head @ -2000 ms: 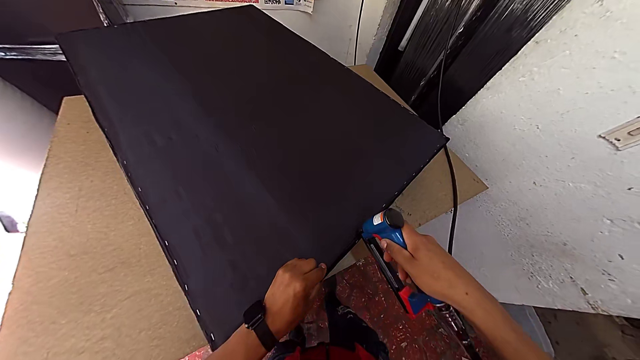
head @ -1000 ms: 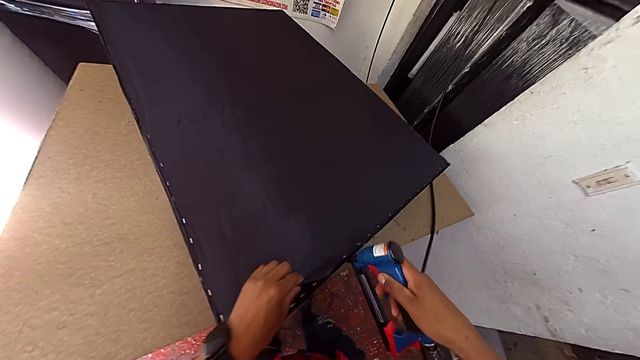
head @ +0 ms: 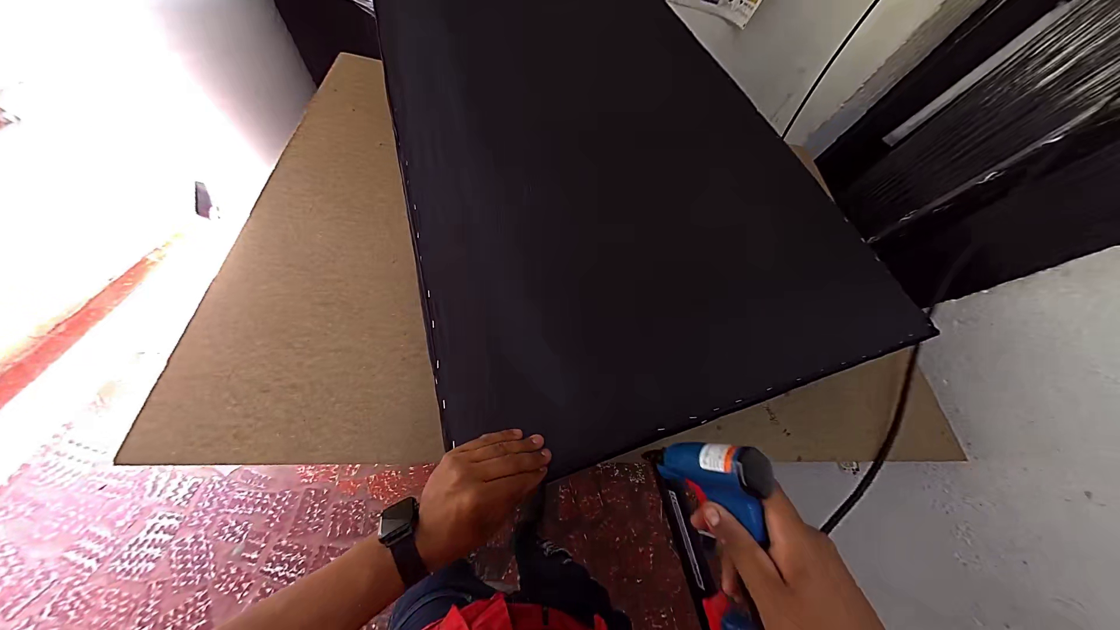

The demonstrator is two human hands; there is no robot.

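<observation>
A large flat panel covered in black fabric [head: 612,219] lies on a brown fibreboard sheet, with staples showing along its left and lower right edges. My left hand [head: 490,490], with a black watch on the wrist, rests with its fingers on the panel's near corner. In my right hand [head: 779,560] is a blue and red pneumatic staple gun [head: 717,490], its nose just off the panel's lower right edge. Whether the nose touches the fabric cannot be told.
Beneath the panel, the fibreboard sheet [head: 297,306] sticks out on the left and lower right. A black hose [head: 888,437] hangs at the right by the white wall [head: 1032,420]. Plastic-wrapped black items [head: 980,149] stand at the back right. The floor [head: 201,542] is red and patterned.
The panel appears turned on the fibreboard, its near corner still under my left hand. My right hand has kept hold of the staple gun, which is now slightly away from the edge. The view has shifted.
</observation>
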